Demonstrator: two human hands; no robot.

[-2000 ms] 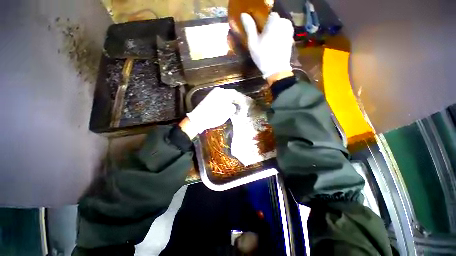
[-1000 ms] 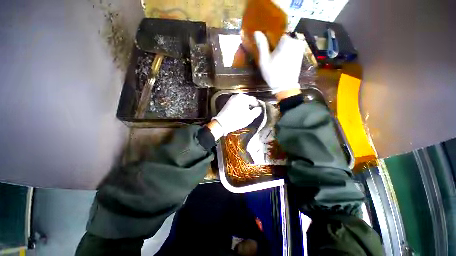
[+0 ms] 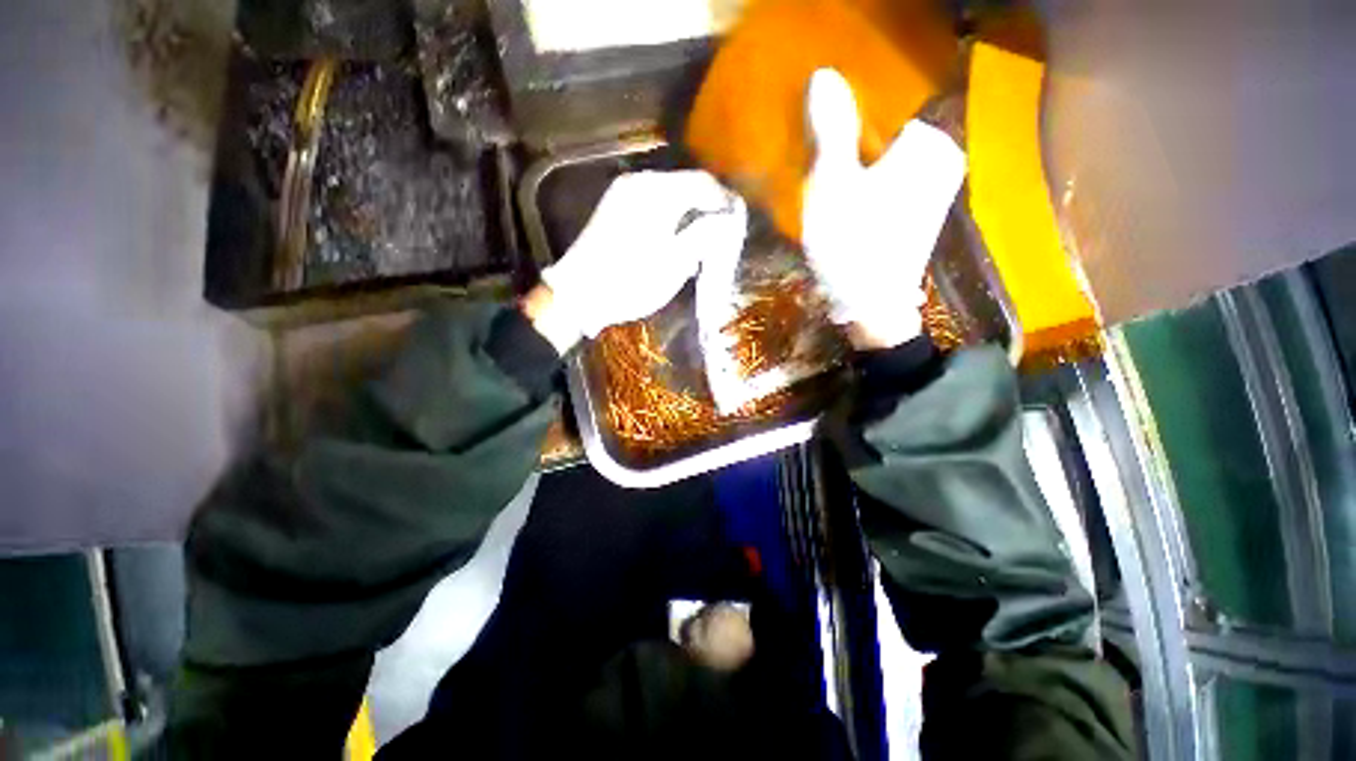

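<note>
My right hand (image 3: 877, 223), in a white glove, holds the orange sheet (image 3: 766, 104) with its thumb flat on the near face, over the back right of the near steel tray (image 3: 643, 474). My left hand (image 3: 632, 245), also gloved in white, is closed on the top of the white pad (image 3: 718, 335) above the tray's left part. The pad hangs down onto thin copper wire pieces (image 3: 640, 394) heaped in the tray. Any wound part behind the orange sheet is hidden.
The black dross tray (image 3: 357, 290) with a thin tan stick (image 3: 304, 171) stands at the left. The solder pot (image 3: 595, 75) is behind the near tray, its bright top cut by the frame edge. A yellow-orange strip (image 3: 1019, 193) lines the right edge, beside a green conveyor (image 3: 1175, 372).
My right hand has brought the orange sheet nearer, from over the solder pot to over the near tray. My left hand stays at the pad. The view has shifted, so the bench sits higher.
</note>
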